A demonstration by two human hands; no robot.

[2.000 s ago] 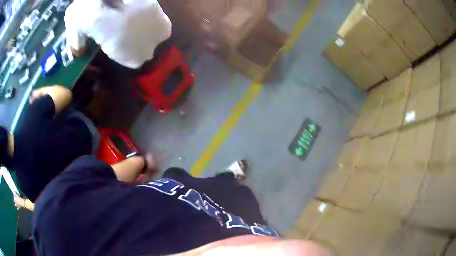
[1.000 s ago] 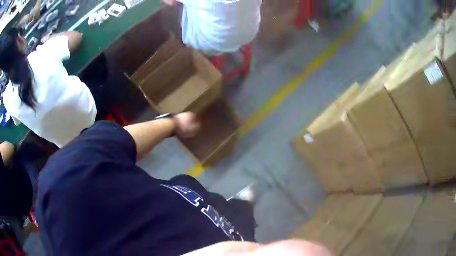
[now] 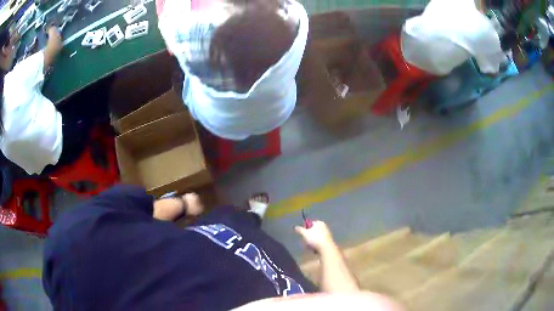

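Observation:
My right hand point(image 3: 317, 235) is low in the middle of the picture, closed around a small hand tool point(image 3: 308, 223). A bit of red handle and a thin dark tip stick out of the fist; the rest is hidden. My left hand point(image 3: 193, 205) is small and blurred beside my dark shirt, in front of an open brown carton point(image 3: 168, 159). No object shows in it, and its fingers cannot be made out.
People in white tops sit along the green bench point(image 3: 115, 61), where white housings point(image 3: 136, 29) lie. Red stools point(image 3: 249, 147) stand under and beside them. More cartons point(image 3: 340, 73) stand on the floor by the bench. Stacked cartons point(image 3: 419, 261) are at the lower right. A yellow line point(image 3: 364, 179) crosses the floor.
The view has turned and moved along the bench, past the seated people. My right hand with the tool has come into view. My left hand shows lower in the picture.

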